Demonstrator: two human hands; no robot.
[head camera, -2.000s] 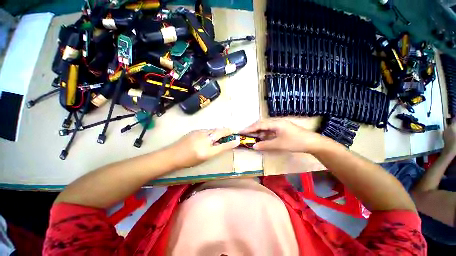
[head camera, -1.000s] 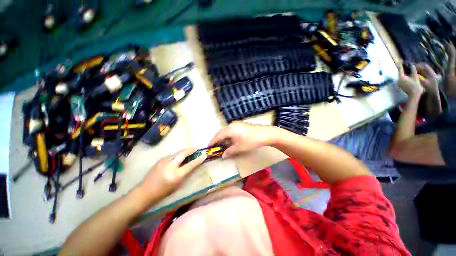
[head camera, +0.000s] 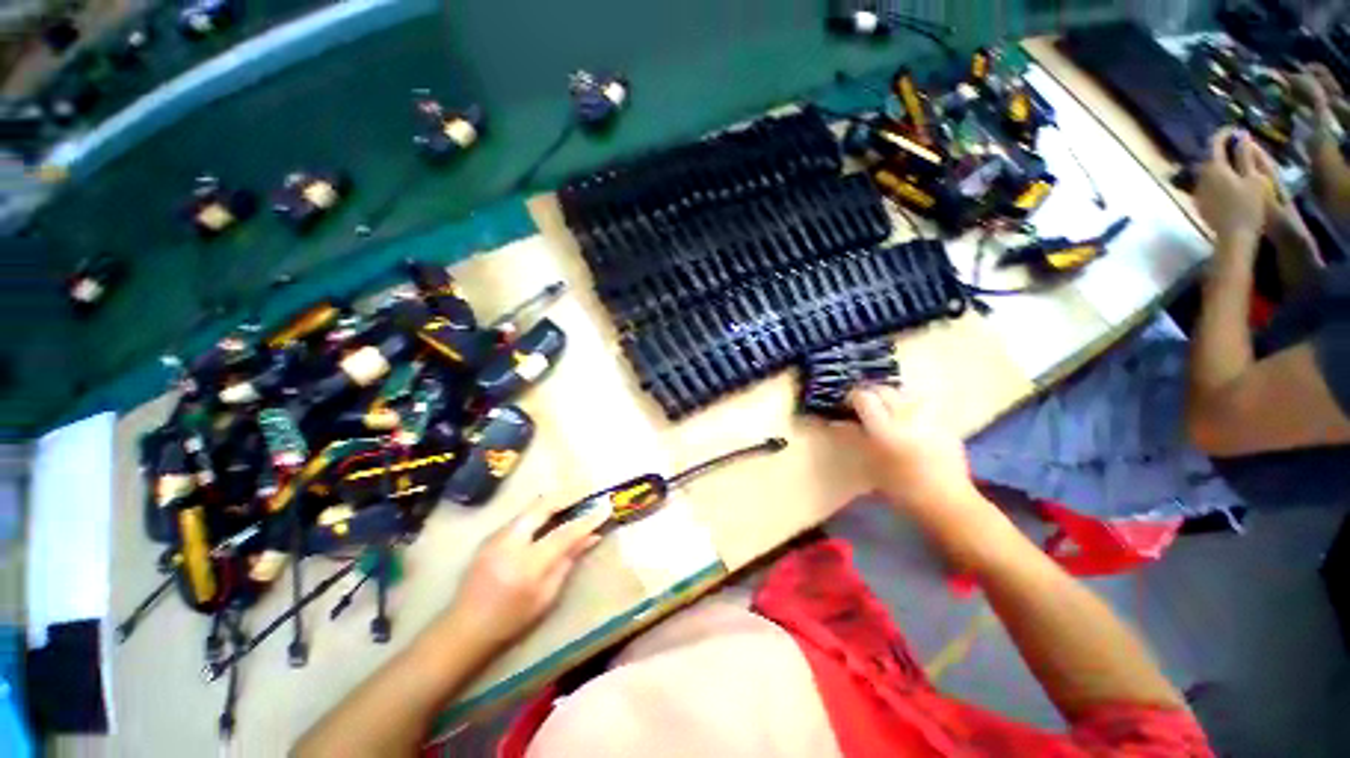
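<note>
A part-built unit (head camera: 634, 499), black with yellow inside, lies at the front of the bench with its cord (head camera: 726, 462) pointing right. My left hand (head camera: 521, 575) holds its left end, fingers over it. My right hand (head camera: 897, 433) is at the small fanned group of slim black covers (head camera: 848, 373), fingertips touching its lower edge; whether it grips one cannot be told. Neat rows of black covers (head camera: 770, 304) lie behind it.
A pile of unfinished units (head camera: 333, 444) with cords lies left. A similar pile (head camera: 962, 141) lies back right. A green conveyor belt (head camera: 489, 74) carries spaced units. A white sheet (head camera: 71, 518) is far left. Another person's arm (head camera: 1229, 341) is at right.
My right hand has left the unit and moved right to the small cover group. The unit's cord now shows. The view has shifted, showing more of the conveyor.
</note>
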